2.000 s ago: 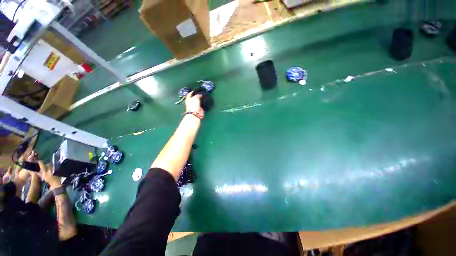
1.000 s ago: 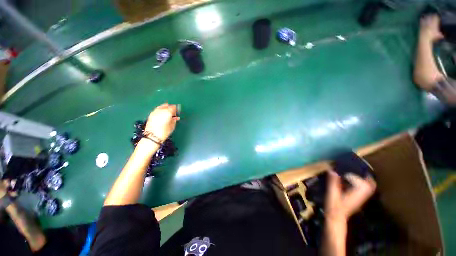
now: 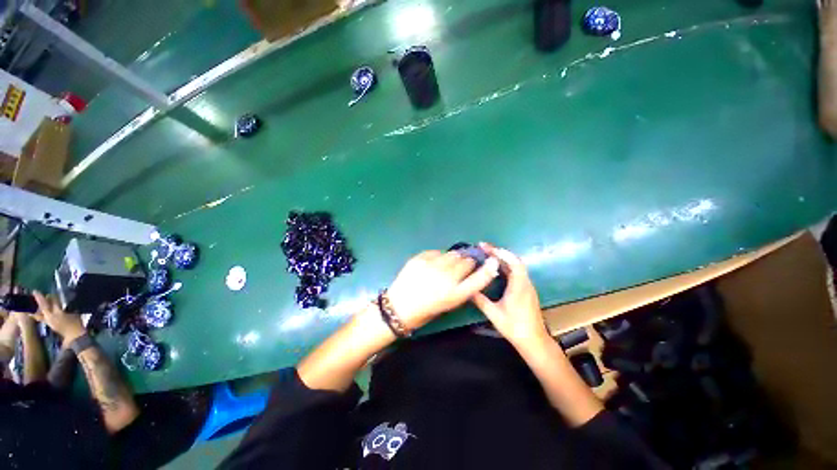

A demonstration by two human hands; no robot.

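My left hand (image 3: pixel 433 289) and my right hand (image 3: pixel 516 298) meet close in front of my body, above the near edge of the green bench. They hold a black cylindrical housing (image 3: pixel 494 286) between them. My right hand grips its side, and my left fingers press at its top end. Whether a small part is under my left fingers is hidden. A loose pile of small glossy black parts (image 3: pixel 315 255) lies to the left of my hands. A white disc (image 3: pixel 237 277) lies left of the pile.
Black housings (image 3: pixel 418 79) and blue-silver motor assemblies (image 3: pixel 363 82) stand along the far side of the green bench (image 3: pixel 587 165). More motors (image 3: pixel 158 312) cluster at left by a grey box (image 3: pixel 103 269) and another person's hands. A carton (image 3: pixel 780 321) of black housings is at lower right.
My right hand has come up from the carton with a housing. My left hand has moved right, from the pile to the housing, uncovering the pile. The view has shifted.
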